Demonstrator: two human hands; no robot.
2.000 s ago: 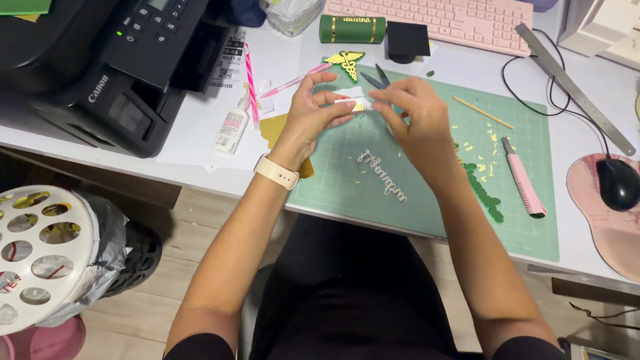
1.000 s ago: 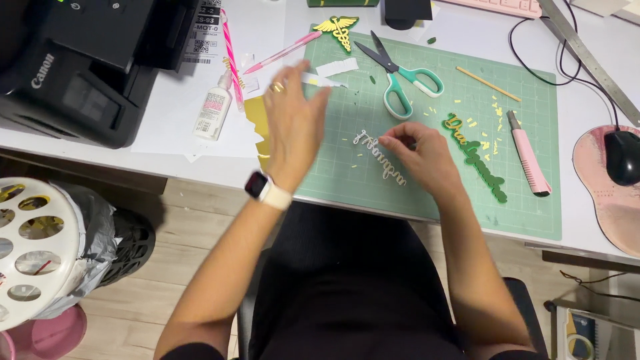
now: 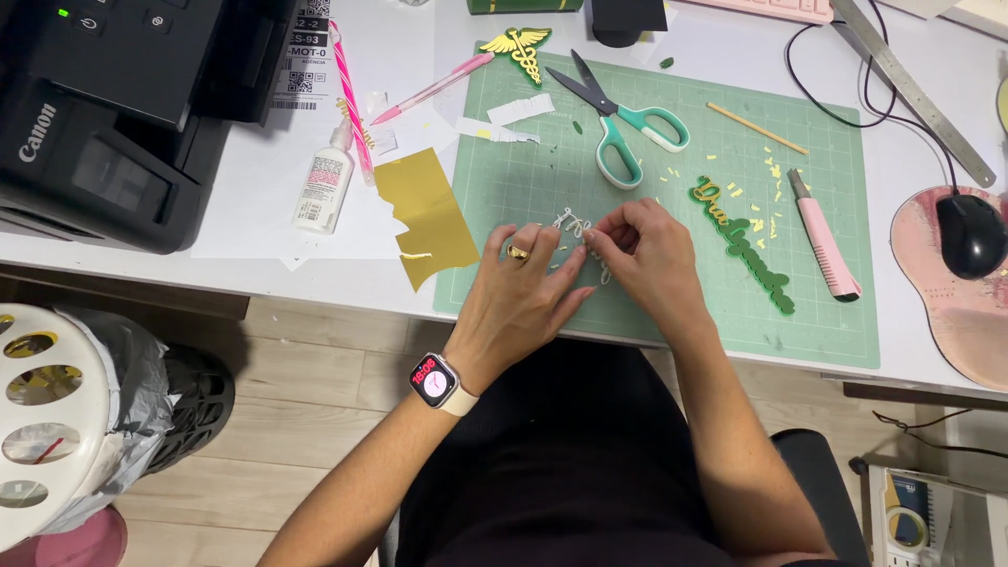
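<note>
A white cut-out script word [image 3: 568,223] lies on the green cutting mat [image 3: 787,339], partly hidden under my fingers. My left hand [image 3: 524,279], with a ring and a watch, rests beside it, fingers spread and fingertips at its near edge. Thumb and forefinger of my right hand [image 3: 647,256] pinch at the lettering; whether they grip it or a small piece on it, I cannot tell. Open-bladed scissors [image 3: 618,118] with teal handles lie beyond my hands. To the right are a green and gold script cut-out [image 3: 744,248] and a pink craft knife [image 3: 823,236]. Paper strips [image 3: 520,109] lie at the upper left.
A gold sheet [image 3: 429,216], a glue bottle [image 3: 324,185] and pink pens [image 3: 433,88] lie left of the mat, near a black printer [image 3: 102,118]. A wooden stick [image 3: 756,127] and yellow scraps are on the mat. A metal ruler [image 3: 913,94], cable and mouse [image 3: 972,236] stand right.
The scissors, in my hands' area two seconds ago, now lie clear of them. My left hand has come down from the paper strips to the white lettering, beside my right hand.
</note>
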